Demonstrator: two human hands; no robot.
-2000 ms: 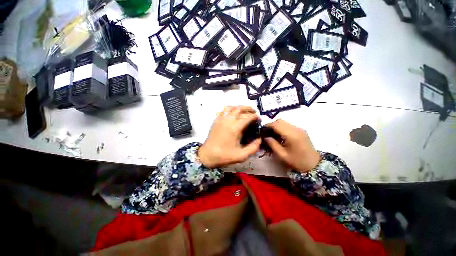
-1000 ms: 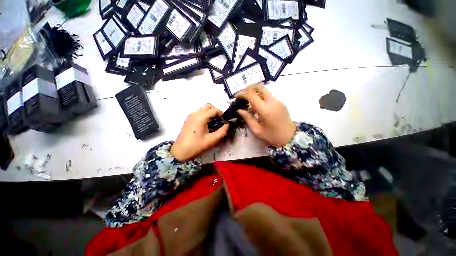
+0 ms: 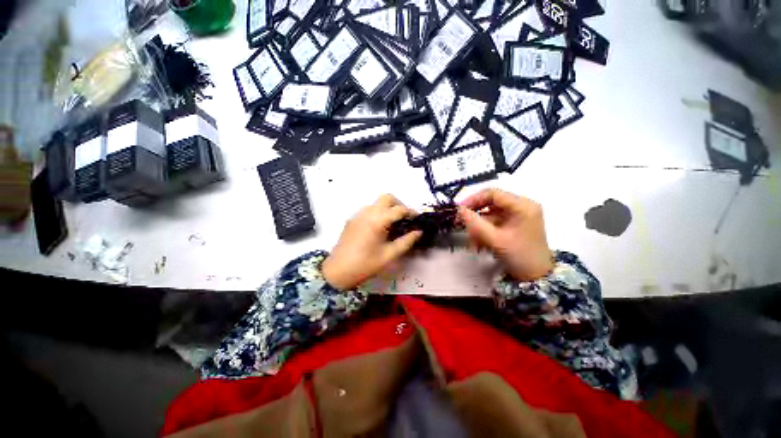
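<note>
A black tangled string bundle [image 3: 432,224] is between my hands, close to the table's front edge. My left hand [image 3: 370,241] grips its left end between thumb and fingers. My right hand [image 3: 511,233] pinches the right end with thumb and forefinger. Single cords are too small to tell apart. A stack of loose tags [image 3: 287,198], black with white text, lies left of my left hand. A large pile of finished tags [image 3: 462,164], mostly white panels up, spreads beyond my hands.
Banded tag packs [image 3: 134,152] stand at the left, with a spare string bunch [image 3: 179,70] and a green container [image 3: 205,12] behind. A black slab [image 3: 48,211] lies far left. A grey disc [image 3: 608,218] and smaller tag group [image 3: 733,144] are at right.
The view swung left after swinging right. The black bundle is now stretched out between my hands and more of it shows. My right hand has moved a little away from my left.
</note>
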